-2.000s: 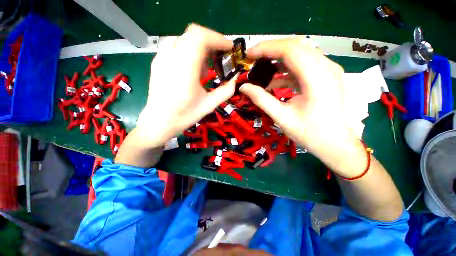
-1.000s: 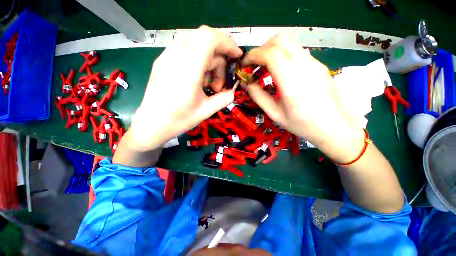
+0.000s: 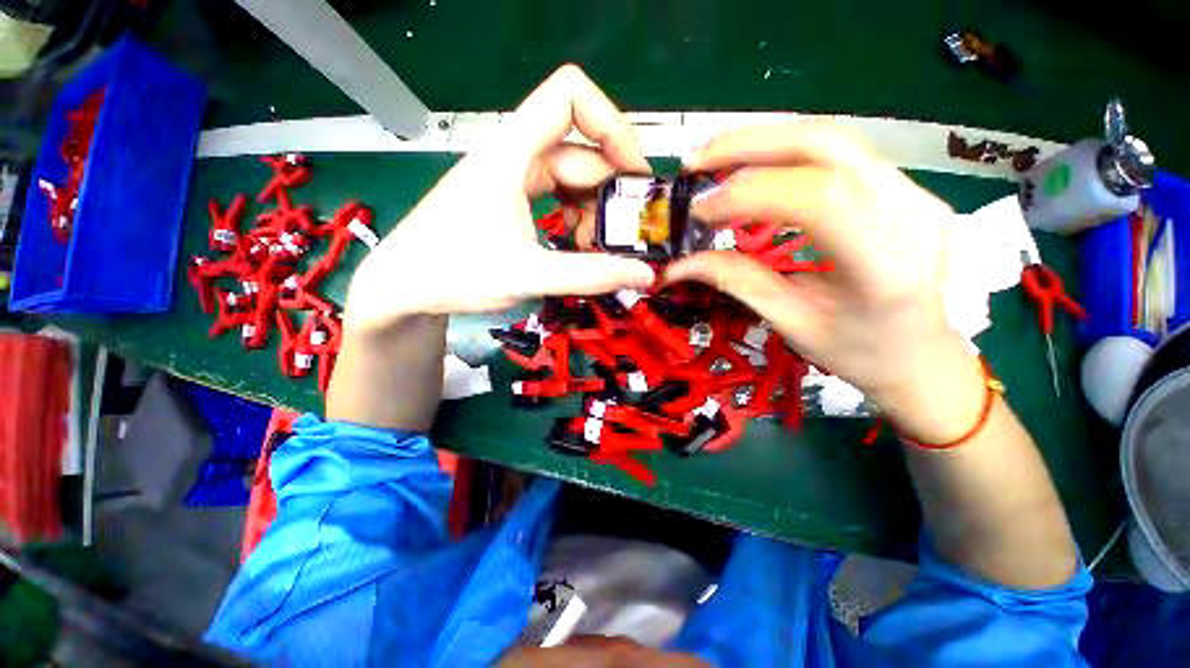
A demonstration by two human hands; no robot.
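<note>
A small black squarish electronic unit (image 3: 636, 215) is held above the pile, its open side up, with a white patch and an amber-gold patch inside. My left hand (image 3: 489, 222) grips its left side between thumb and fingers. My right hand (image 3: 835, 235) holds a dark part (image 3: 698, 213) at the unit's right edge; whether it is joined to the unit is unclear. Below the hands lies a pile of red spring clamps (image 3: 653, 342), several with black units in their jaws.
More red clamps (image 3: 268, 281) lie at left beside a blue bin (image 3: 131, 183). At right are white paper (image 3: 998, 242), a red-handled tool (image 3: 1048, 294), a silver-white bottle (image 3: 1077, 183), a small blue box (image 3: 1109, 268) and a round fan (image 3: 1164, 431). A post (image 3: 346, 65) stands behind.
The unit is now turned so its white and amber inside shows, with a dark part beside it at right. The fingers have spread to its edges. The whole view has shifted slightly.
</note>
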